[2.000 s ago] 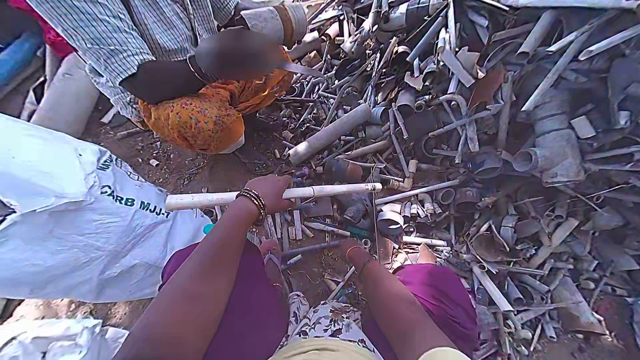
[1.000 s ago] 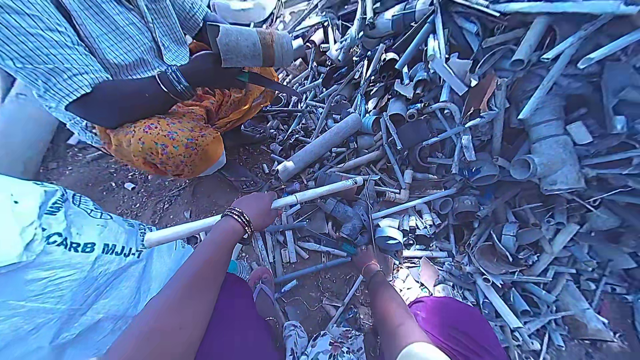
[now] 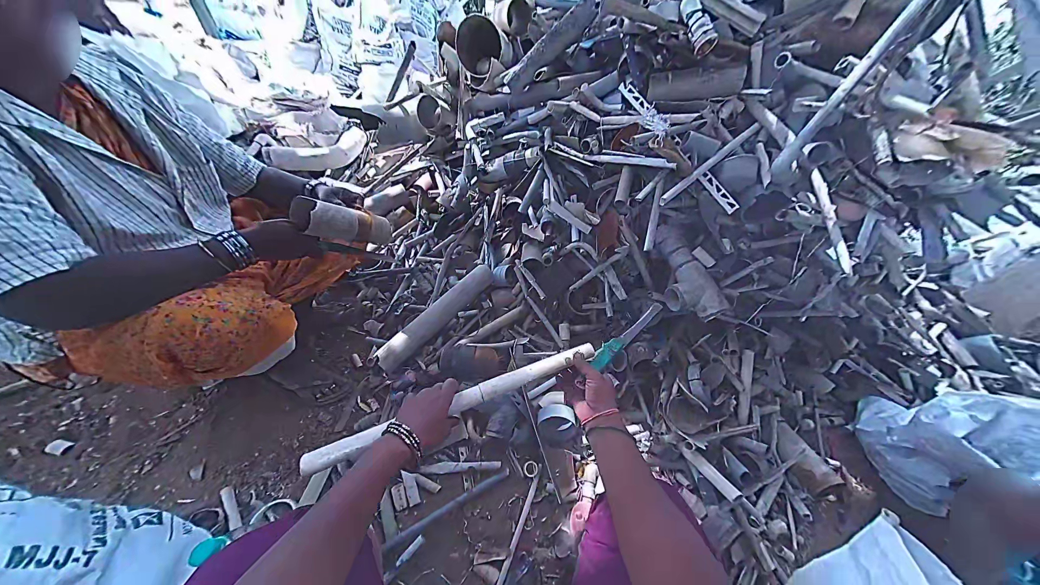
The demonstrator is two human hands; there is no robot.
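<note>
My left hand (image 3: 429, 413) is closed around the middle of a long white plastic pipe (image 3: 520, 375), which slants up to the right across the view. By the pipe's upper right end, my right hand (image 3: 595, 392) holds a tool with a green handle (image 3: 608, 354) and a long narrow blade pointing up and right; its exact kind is unclear. The right fingers are at the pipe's end, and whether they touch it is hard to tell. Below the pipe lie a white pipe ring (image 3: 557, 422) and short pipe pieces on the soil.
A large heap of scrap pipes and fittings (image 3: 731, 244) fills the middle and right. At left a crouching person holds a thick pipe piece (image 3: 341, 221) and a dark blade. A printed white sack (image 3: 106, 544) lies bottom left, another pale sack (image 3: 951, 439) at right.
My right hand has come up from below the pipe to its right end, with the green-handled tool. My left hand still holds the pipe. The view has tilted up.
</note>
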